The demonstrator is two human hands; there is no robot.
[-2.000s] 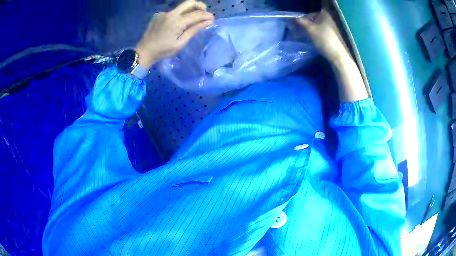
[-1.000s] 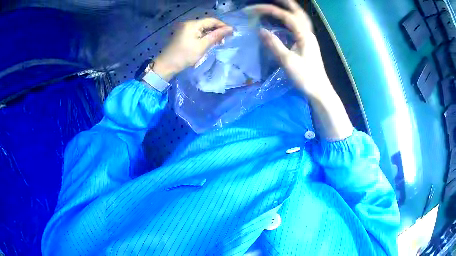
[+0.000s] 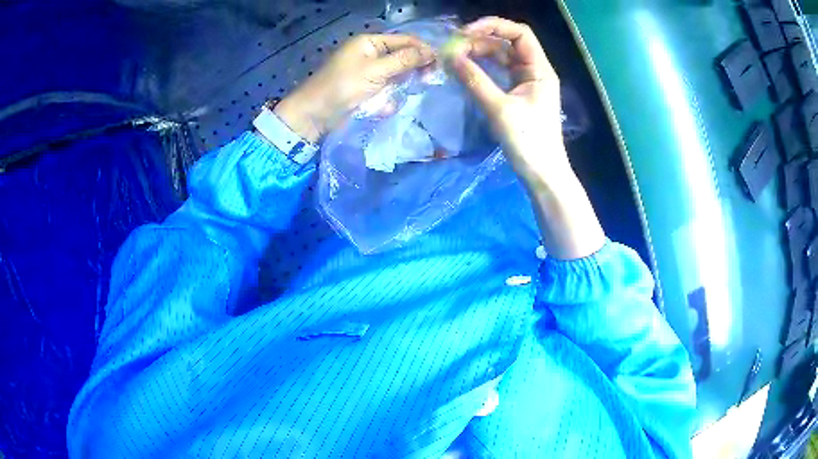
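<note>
A clear plastic bag (image 3: 377,211) hangs over the wearer's lap, crinkled, with white pieces (image 3: 399,139) inside its lower part. My left hand (image 3: 363,76) comes from the left, with a watch strap at the wrist, and pinches the bag's upper part. My right hand (image 3: 516,85) is beside it on the right, its thumb and finger pinched at the bag's top edge. The fingertips of both hands nearly meet at a small pale yellowish spot, too blurred to name.
A glossy green bench (image 3: 668,170) runs down the right side. Several black plates (image 3: 756,161) lie in rows near its far edge. A white sheet (image 3: 735,428) is at the lower right. A dark perforated surface (image 3: 269,54) lies behind my left hand.
Both hands have come together at the bag's top; my right hand moved left from the bag's far end. The bag now hangs lower and narrower beneath them.
</note>
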